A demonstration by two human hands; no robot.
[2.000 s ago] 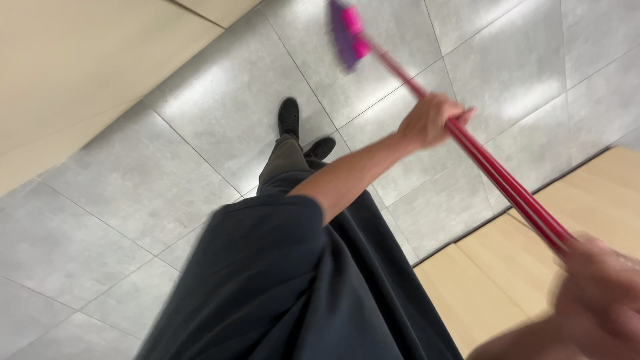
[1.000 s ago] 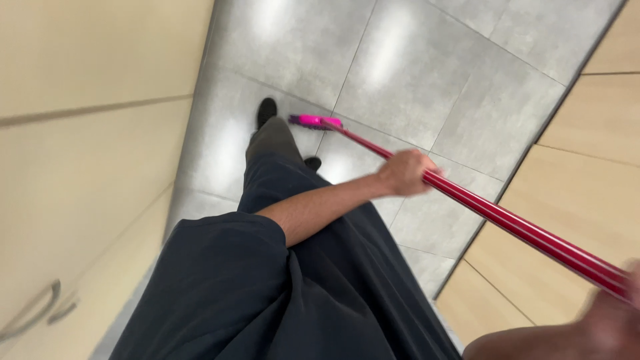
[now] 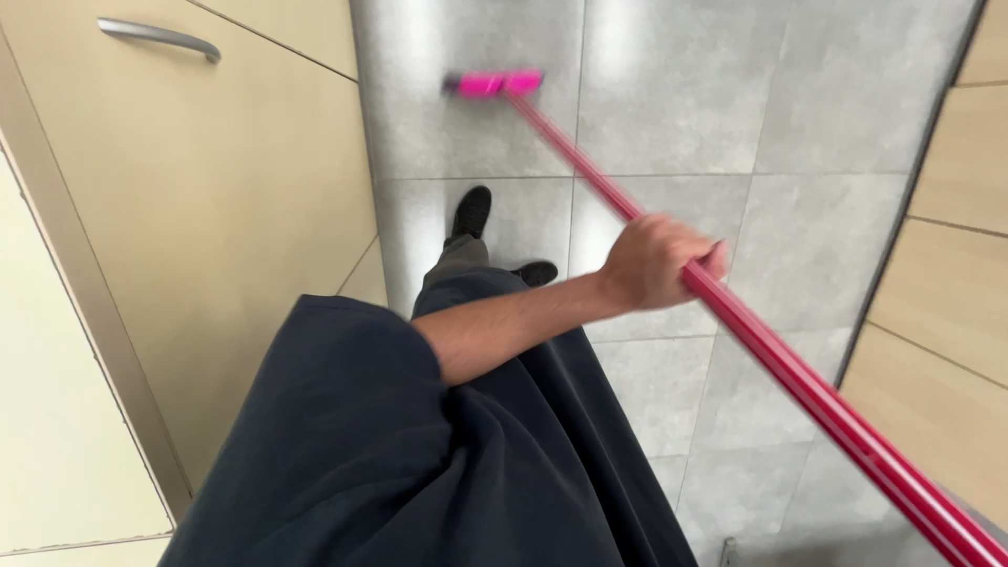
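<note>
My left hand (image 3: 661, 264) is closed around the red handle (image 3: 787, 370) of a broom, partway along its length. The handle runs from the lower right corner up to a bright pink broom head (image 3: 500, 83) with dark bristles at its left end, somewhat blurred. The head rests on the grey tiled floor (image 3: 669, 94), beyond my black shoes (image 3: 472, 211). My right hand is out of view, and so is the upper end of the handle.
Light wooden cabinet fronts (image 3: 220, 197), one with a curved metal handle (image 3: 160, 38), stand along the left. More wooden fronts (image 3: 945, 307) with a dark base edge line the right. A small metal object (image 3: 729, 551) is at the bottom edge.
The broom head now lies farther beyond my shoes than one second ago. My right hand, on the handle in both earlier frames, has left the view. The view has turned and shifted.
</note>
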